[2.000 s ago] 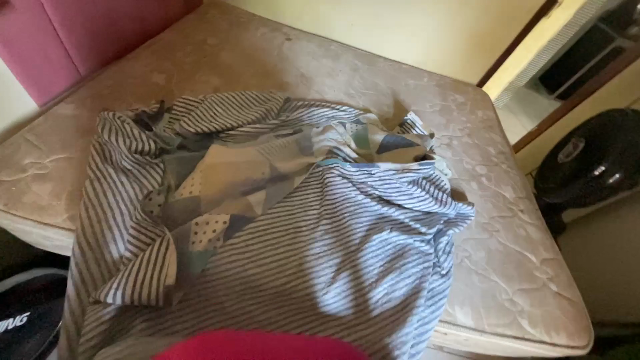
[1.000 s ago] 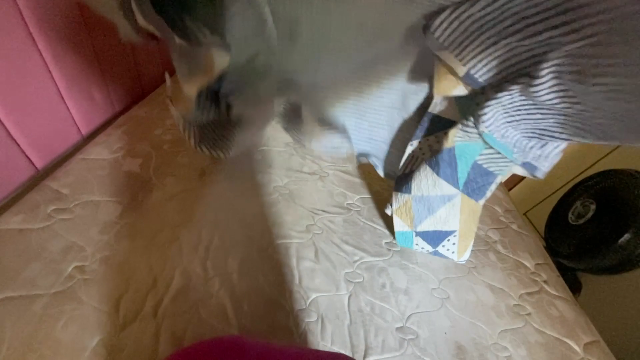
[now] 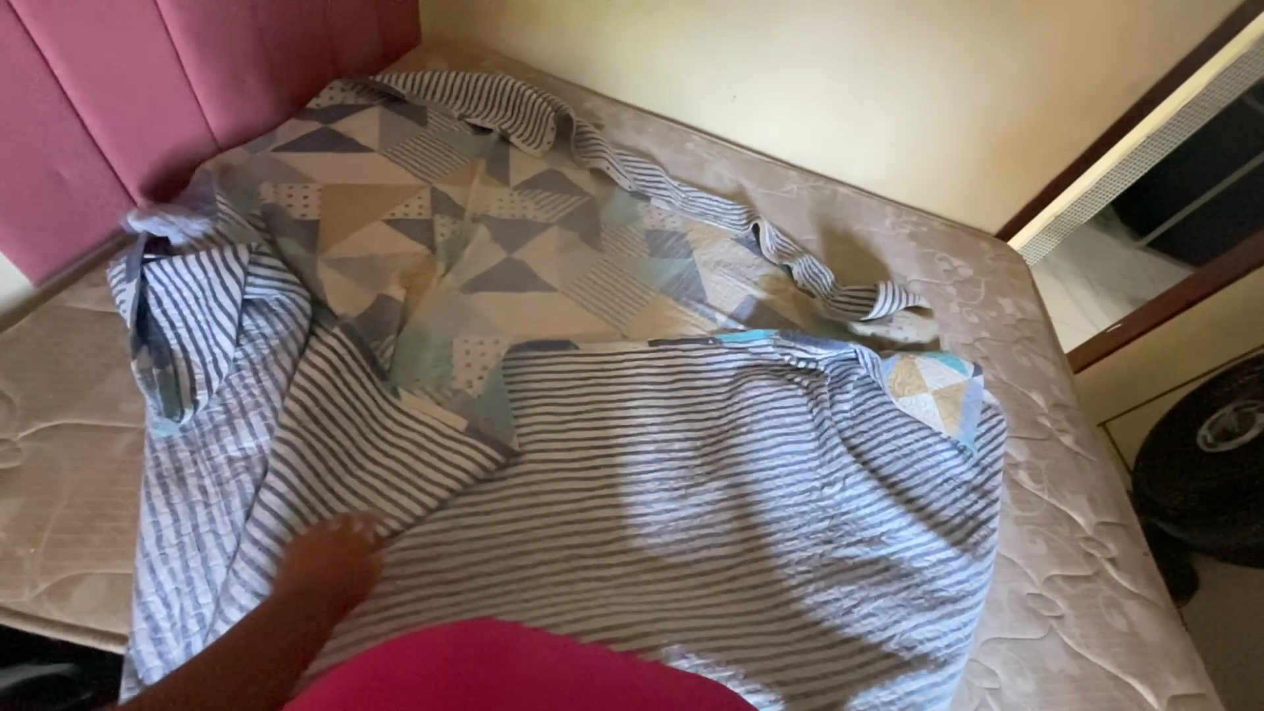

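Note:
A quilted bedspread (image 3: 691, 474) lies partly unfolded over the mattress (image 3: 1066, 513). Its striped side faces up at the front, and its geometric patchwork side shows toward the back. A striped flap is folded over at the left, and a small patchwork corner is turned up at the right. My left hand (image 3: 331, 563) is at the lower left, on or just above the striped flap; its fingertips are blurred, so whether they pinch the cloth is unclear. My right hand is not in view.
A pink padded headboard (image 3: 109, 109) stands at the left, beside a cream wall (image 3: 790, 89) behind the mattress. A doorway opens at the right. Near the mattress's right side is a round black object (image 3: 1205, 454). Pink clothing of mine shows at the bottom edge.
The bedspread, bunched two seconds ago and blurred in the air one second ago, now lies spread wider, with more patchwork showing. My left hand has come into view at the lower left.

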